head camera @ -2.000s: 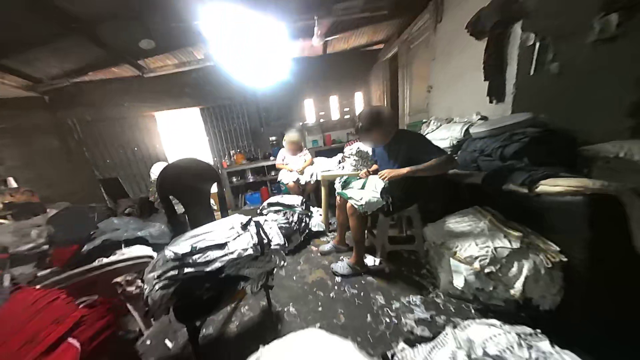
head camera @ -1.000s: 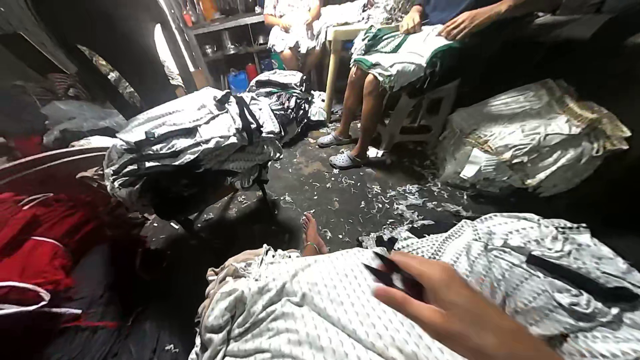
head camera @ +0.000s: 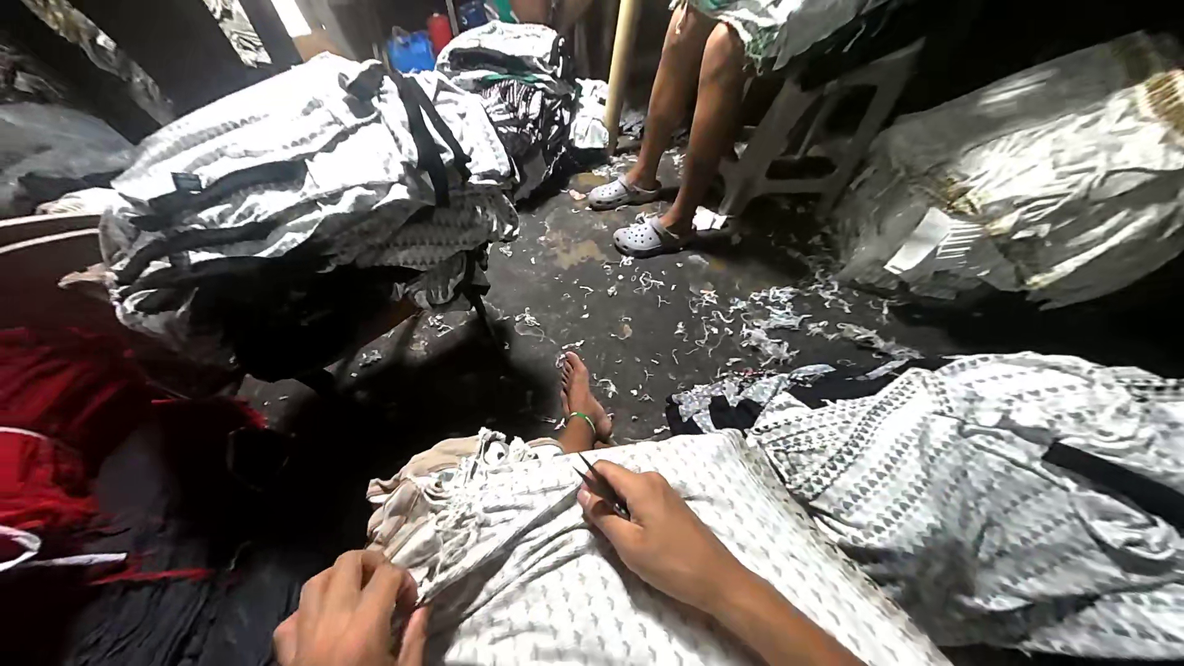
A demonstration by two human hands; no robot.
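White patterned fabric (head camera: 555, 573) lies over my lap, with loose threads along its left edge. My left hand (head camera: 356, 606) pinches that edge at the lower left. My right hand (head camera: 661, 536) holds a small dark pointed tool (head camera: 606, 488), which looks like thread snips, just above the cloth; its two tips point up and to the left. Beige fabric (head camera: 412, 472) is bunched under the white cloth's far left corner. To the right of my right hand lies more white and grey patterned cloth (head camera: 971, 472) with a black band.
A stack of white and black garments (head camera: 305, 176) stands at the upper left, above red fabric (head camera: 55, 435). A seated person's legs (head camera: 703, 120) are ahead, beside a plastic stool (head camera: 814, 129). A wrapped bundle (head camera: 1027, 185) is at the right. Thread scraps (head camera: 768, 324) litter the floor.
The view has tilted down from the room. My left hand has come into view at the cloth's left edge. My right hand, with the dark tool, came into view by one second ago.
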